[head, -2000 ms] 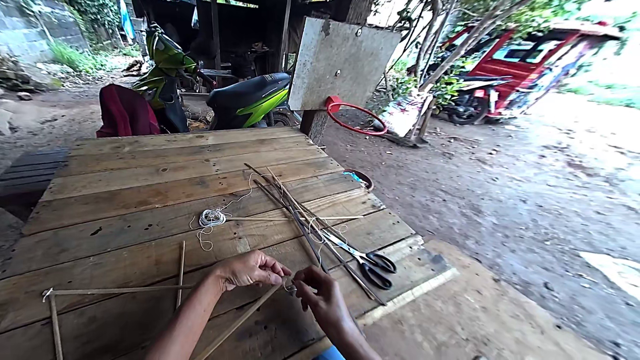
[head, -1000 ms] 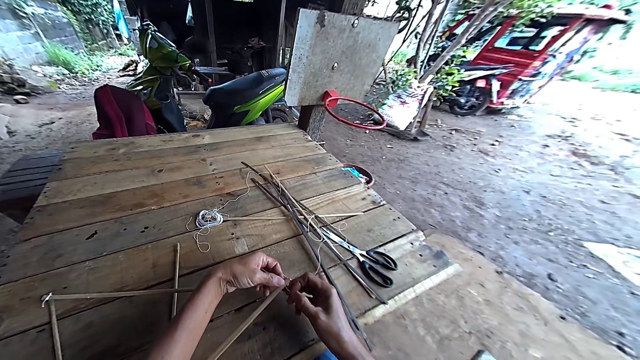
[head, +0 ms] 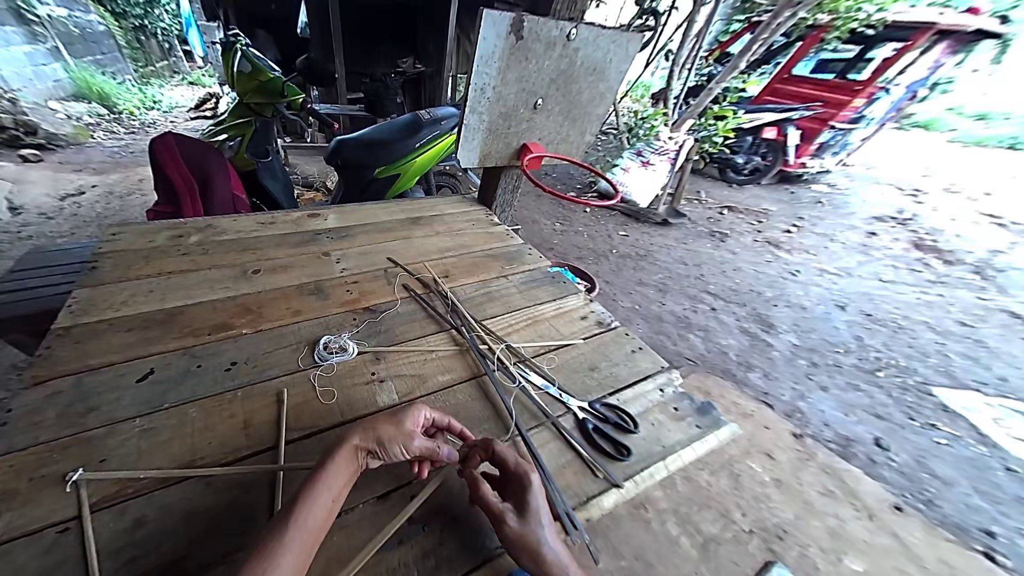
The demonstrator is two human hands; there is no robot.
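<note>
My left hand (head: 416,438) and my right hand (head: 506,488) meet at the end of a thin wooden stick (head: 400,518), fingertips pinched together around it and, it seems, some string. A stick frame (head: 184,472) reaches left from there, its far corner bound with white string. Beyond my hands, a coil of white string (head: 334,349) lies beside a stick, and its loose strand runs over a bundle of thin dark and pale sticks (head: 480,352). Scissors with black handles (head: 600,420) rest against the bundle, the blades partly covered by sticks.
The wooden plank table (head: 200,296) has its right edge near the scissors. Behind it stand a green and black motorcycle (head: 400,152) with a dark red cloth (head: 192,180) nearby, and a board with a red hoop (head: 572,196). A round basin (head: 582,276) sits past the right edge.
My right hand's fingers have come in against my left fingertips; two seconds ago they were slightly apart. The string coil, sticks and scissors lie as before.
</note>
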